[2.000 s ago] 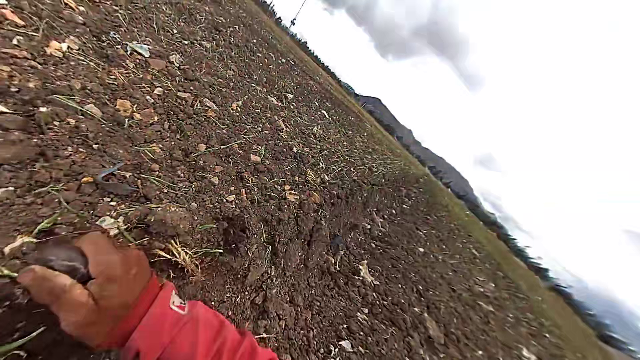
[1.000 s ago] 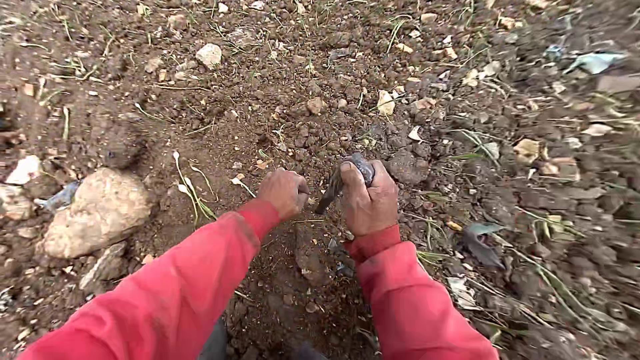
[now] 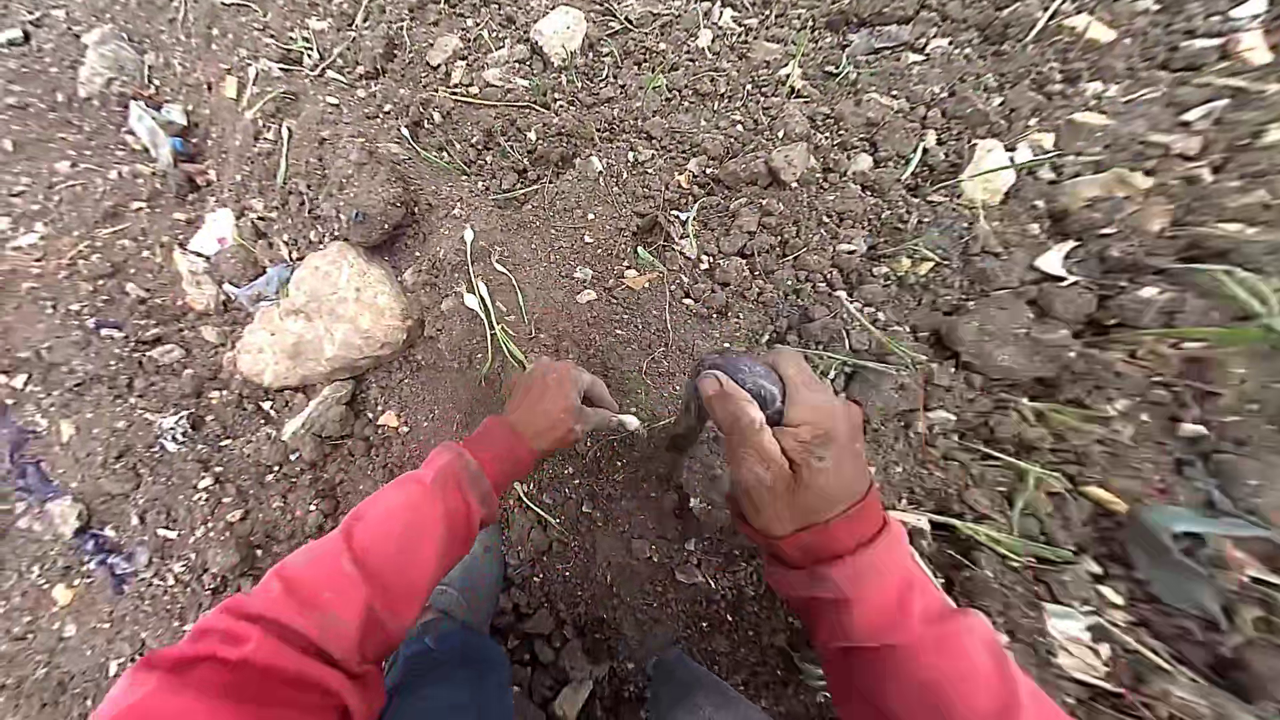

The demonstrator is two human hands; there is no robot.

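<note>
My left hand (image 3: 560,408), in a red sleeve, pinches a small white bulb (image 3: 627,422) between thumb and fingers, low over the soil. My right hand (image 3: 795,445) grips a dark, rounded tool handle (image 3: 745,385); a blurred dark part of the tool points down toward the soil between the hands. Several thin green plants with white bulbs (image 3: 480,300) lie on the soil just beyond my left hand. Another thin stem (image 3: 538,506) lies below that hand.
A large pale stone (image 3: 325,318) lies left of the plants, beside a grey-blue scrap (image 3: 262,287). Smaller stones, clods, grass and plastic scraps (image 3: 1180,560) are scattered about. My legs in blue trousers (image 3: 450,670) are at the bottom.
The view has swung from the field and sky down to the ground. A white bulb now shows in my left hand, where none was visible a second ago. My right hand keeps its hold on the tool.
</note>
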